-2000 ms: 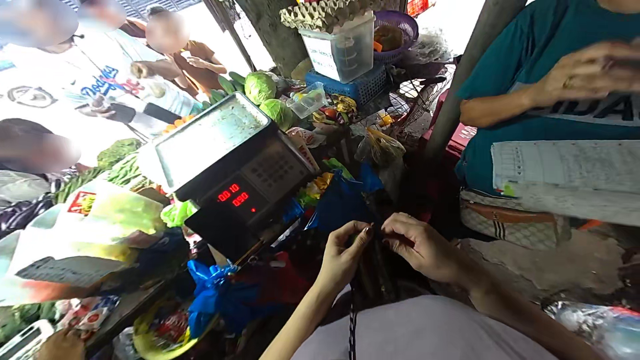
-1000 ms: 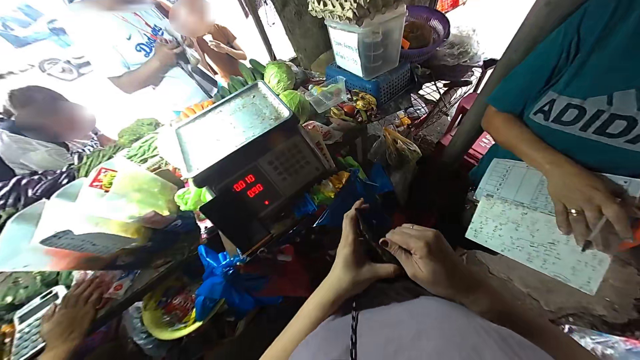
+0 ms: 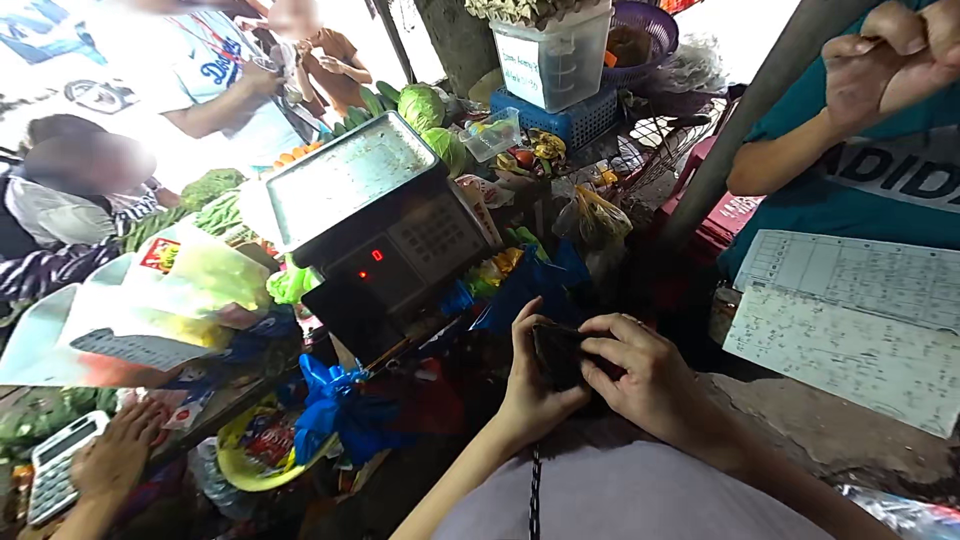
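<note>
In front of my body, my left hand (image 3: 536, 382) holds a small dark pouch (image 3: 559, 354), its thumb and fingers around the left side. My right hand (image 3: 641, 367) grips the right edge of that pouch with its fingertips. What the pouch contains is hidden. A dark chain (image 3: 535, 491) hangs below it across my shirt. Beyond my hands lies a dark blue plastic bag (image 3: 525, 289). Up and to the left of them stands a digital scale (image 3: 409, 247) with a bare metal tray (image 3: 352, 180) and lit red digits.
Cabbages (image 3: 421, 107), green beans (image 3: 225, 214) and filled plastic bags (image 3: 172, 292) surround the scale. A yellow basin (image 3: 244, 469) sits lower left, near another person's hand on a calculator (image 3: 64, 469). At right, a person in teal sits by an open notebook (image 3: 847, 330). Several people stand beyond.
The scale's red display has gone from several digits to a single one. The pouch shows more plainly between my hands. The hand of the person in teal has risen off the notebook.
</note>
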